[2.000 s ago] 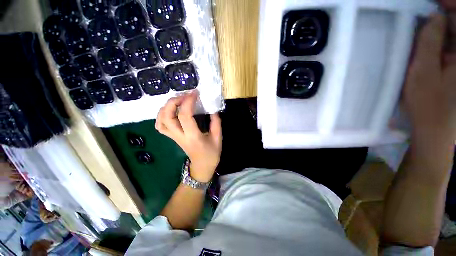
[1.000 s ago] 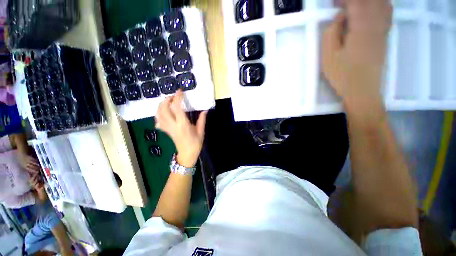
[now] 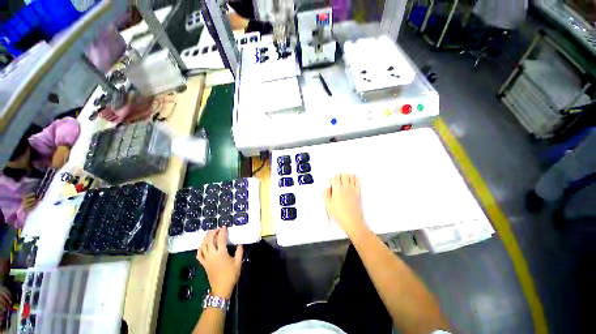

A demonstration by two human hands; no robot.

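Observation:
The white supply tray [image 3: 255,229] with rows of glossy black housings [image 3: 225,205] lies in front of me on the left. My left hand [image 3: 221,264] is at its near edge, fingertips by the front row, thumb apart, with nothing seen in it. The large white compartment tray [image 3: 405,176] lies to the right, with several black housings [image 3: 288,213] in its left part. My right hand [image 3: 344,203] is palm down over this tray, right of those housings. Its fingers are close together and what is under them is hidden.
The bench machine [image 3: 281,134] stands behind the compartment tray, with a left fixture [image 3: 282,94], a right fixture [image 3: 379,65] and a black pen-like tool [image 3: 325,84]. A film-wrapped stock tray [image 3: 116,218] and bagged grey trays [image 3: 124,150] are at left. Two loose housings [image 3: 186,291] lie on green mat. People sit at left.
The view has lifted and now takes in the machine. My right hand is further left over the compartment tray, closer to the housings. My left hand stays by the supply tray's near edge.

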